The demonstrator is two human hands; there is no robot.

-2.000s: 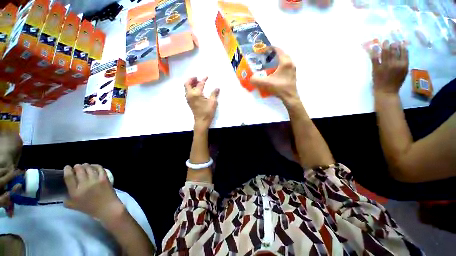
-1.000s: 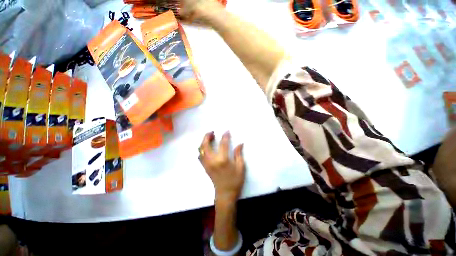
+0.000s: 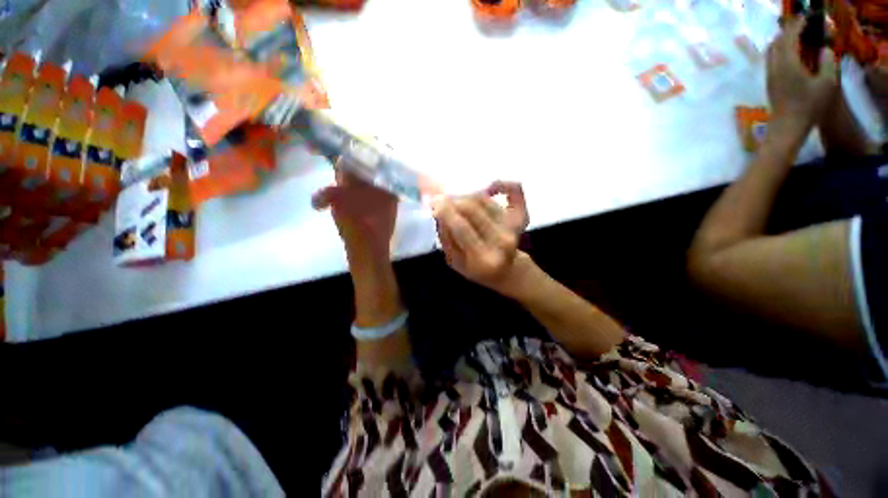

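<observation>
A flat retail box (image 3: 355, 154), blurred by motion, is held slantwise in front of me above the table's front edge. Its orange end points up and left, and its grey middle runs down to my hands. My left hand (image 3: 365, 204) grips it from below near the middle, partly hidden by the box. My right hand (image 3: 482, 233) has its fingers curled at the box's lower right end. Whether the box is opened out there is too blurred to tell.
Upright filled boxes (image 3: 73, 146) stand at the left, with a box showing its white side (image 3: 146, 224) beside them. Orange coils (image 3: 497, 8) lie at the back. Small orange-and-white cards (image 3: 661, 82) lie at the right. A person's arm (image 3: 745, 195) is at the right.
My right arm has drawn back from the back left of the table. A flat retail box is now in my hands, and my left hand, empty before, has closed on it.
</observation>
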